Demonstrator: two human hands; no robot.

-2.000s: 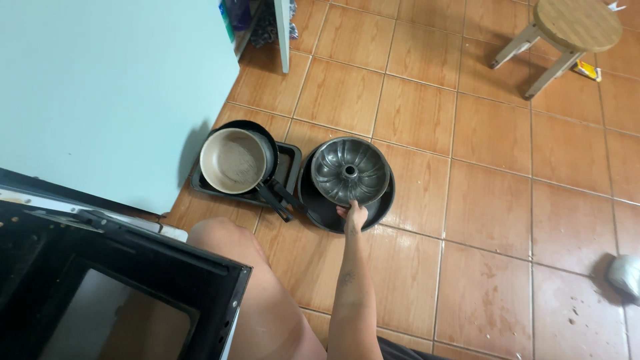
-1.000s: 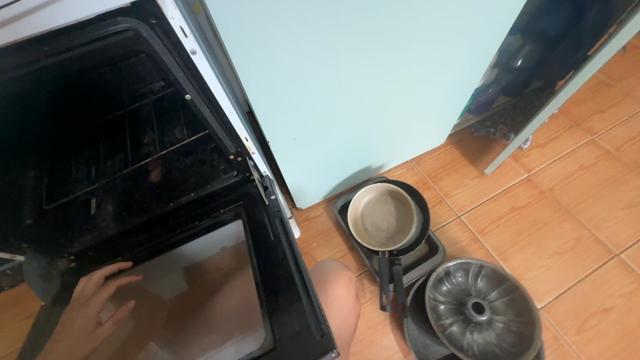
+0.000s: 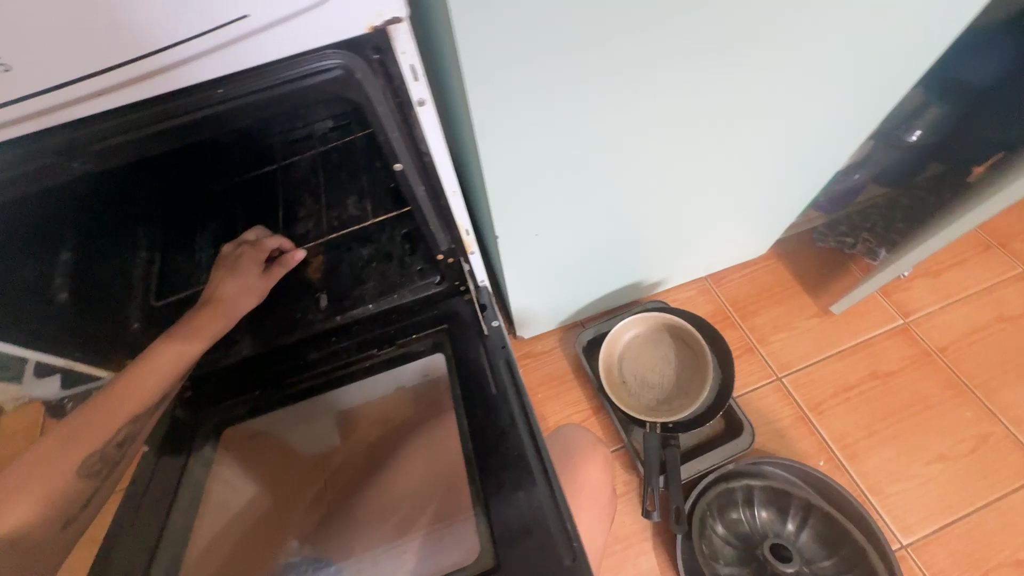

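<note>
My left hand (image 3: pixel 252 268) reaches in from the lower left, into the dark oven cavity. Its thumb and fingers are pinched on the front wire of an oven rack (image 3: pixel 356 228). Below the hand, the oven door (image 3: pixel 524 448) is lowered, and its glass panel (image 3: pixel 344 480) shows reflections. A second rack wire shows higher in the cavity. My right hand is out of view.
Right of the door, a light frying pan (image 3: pixel 656 368) rests in a darker pan (image 3: pixel 722 360) on a rectangular baking tray (image 3: pixel 740 428). A bundt pan (image 3: pixel 740 520) sits in a round dark pan (image 3: pixel 868 520). A pale cabinet (image 3: pixel 640 160) stands behind.
My left hand has moved from over the door glass up to the rack wire and closed on it. Earliest, a hand touched the bundt pan. The view has swung toward the oven.
</note>
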